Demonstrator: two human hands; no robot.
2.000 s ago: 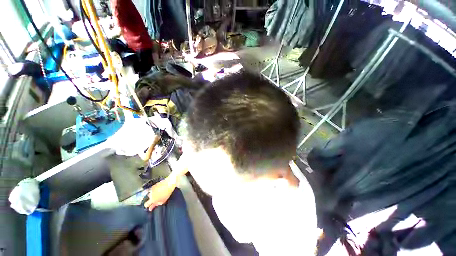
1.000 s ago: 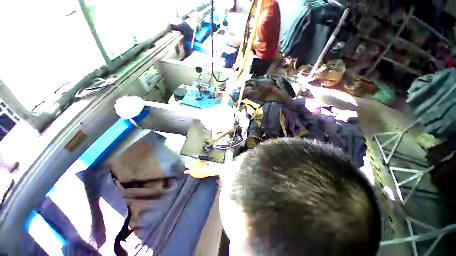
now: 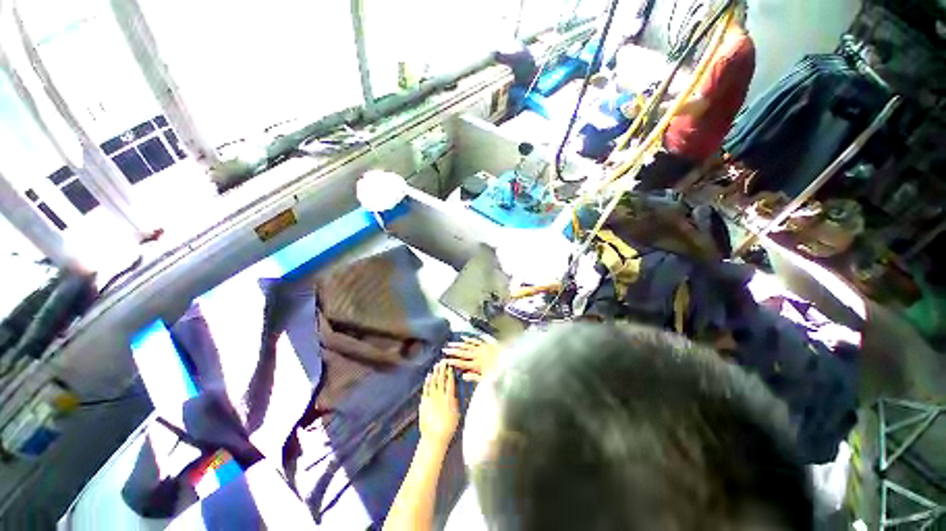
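Note:
A dark garment [image 3: 384, 415] with a brown, striped-looking part lies spread on the pale table; sunlight makes white patches on it. Another person's dark-haired head [image 3: 643, 436] is close in front and hides the table's right side. A bare hand [image 3: 474, 356] beside that head lies on the garment's upper right part, fingers pointing left. A second bare hand [image 3: 439, 399] lies flat just below it, its forearm entering from the bottom edge. Both appear to be that person's, though the joining arms are hidden. I see neither of my own hands clearly.
A grey-brown square rest [image 3: 477, 285] is at the table's corner, with a blurred iron-like object [image 3: 534, 301] beside it. Dark garments [image 3: 716, 301] are heaped beyond. Blue strips [image 3: 332, 249] edge the window side. Yellow hoses hang above. A person in red [image 3: 716, 99] is at the back.
The view has swung left, showing more windows and table. The near head sits further right and lower. A second hand now rests on the garment beside the first, which has stayed near the rest.

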